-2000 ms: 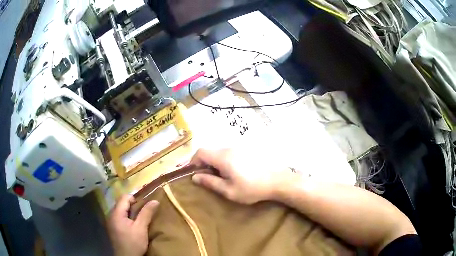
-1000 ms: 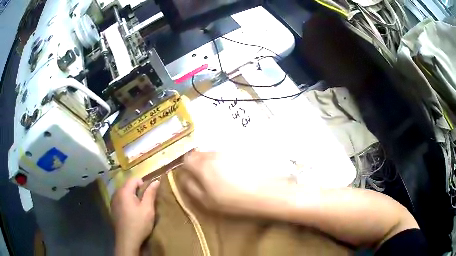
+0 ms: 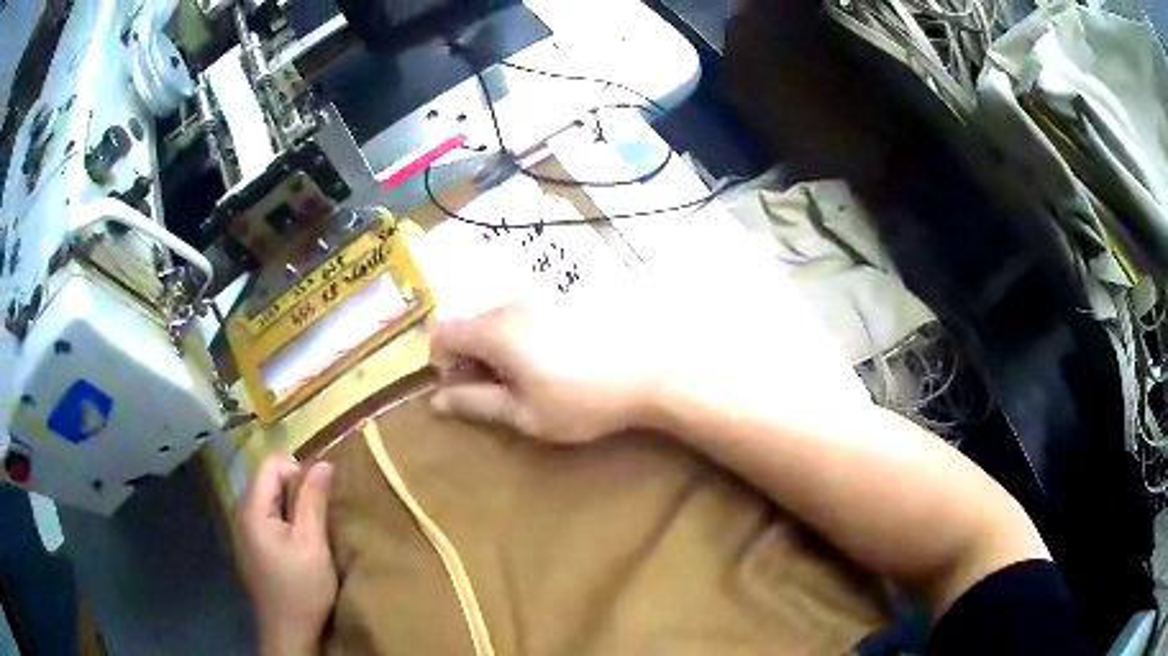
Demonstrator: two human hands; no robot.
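Note:
A large brown garment piece (image 3: 576, 538) lies at the bottom centre, with a light tan-yellow tape (image 3: 416, 513) running down it. Its folded edge (image 3: 365, 417) lies just below the yellow clamp frame (image 3: 336, 297), apart from the frame's window. My left hand (image 3: 292, 532) pinches the left end of the edge between thumb and fingers. My right hand (image 3: 532, 374) grips the right end of the edge near the frame's lower right corner, fingers curled over the cloth.
The sewing machine head (image 3: 115, 372) stands at left, the clamp arm (image 3: 275, 212) behind the frame. A white plate (image 3: 602, 282) bears handwriting, a pink stick (image 3: 423, 160) and a black cable (image 3: 576, 221). Beige bundles (image 3: 833, 263) lie at right beside a dark bin.
The whole view has shifted, so the machine sits further left and higher. My right hand, blurred a second ago, now holds the cloth edge. My left hand stays at the left end.

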